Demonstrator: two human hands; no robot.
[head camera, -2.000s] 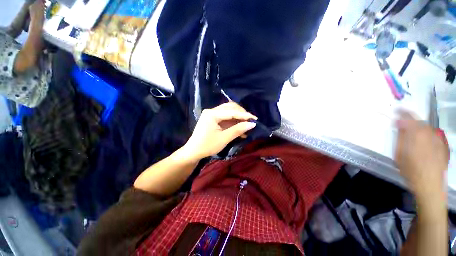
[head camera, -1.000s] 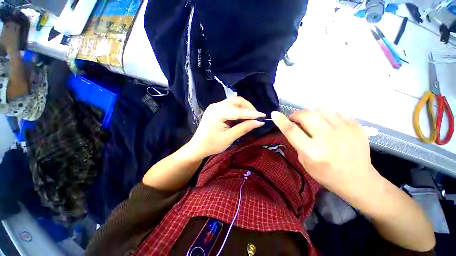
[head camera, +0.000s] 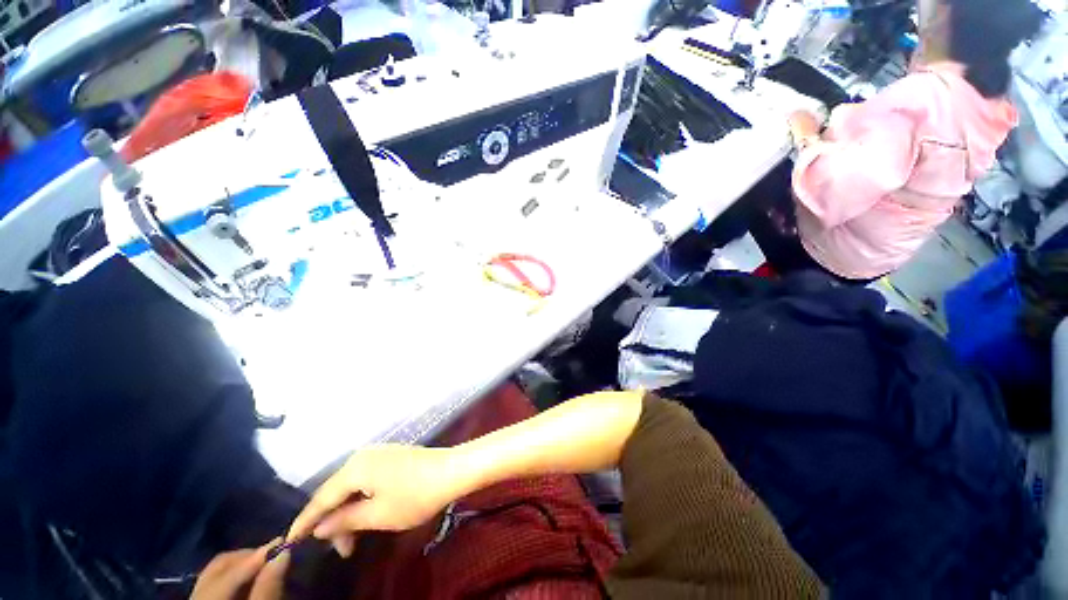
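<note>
A large dark navy garment (head camera: 117, 410) covers the left of the white table and hangs over its front edge. My right hand (head camera: 381, 492) reaches down to the garment's lower edge, fingertips pinched on the navy cloth. My left hand (head camera: 240, 574) is cut off by the bottom edge of the picture; its fingertips meet my right fingertips at the same edge of cloth. What exactly lies between the fingertips is too small and dark to tell.
Scissors with red and yellow handles (head camera: 521, 277) lie on the white table (head camera: 387, 352). The sewing machine (head camera: 492, 147) stands behind, a dark strip hanging over it. A dark navy cloth pile (head camera: 855, 434) lies at the right. A person in pink (head camera: 902, 164) sits at the upper right.
The view has swung to the right, so the hands and garment now show at the lower left. My right hand first came from the scissors' side to the cloth; both hands remain together there.
</note>
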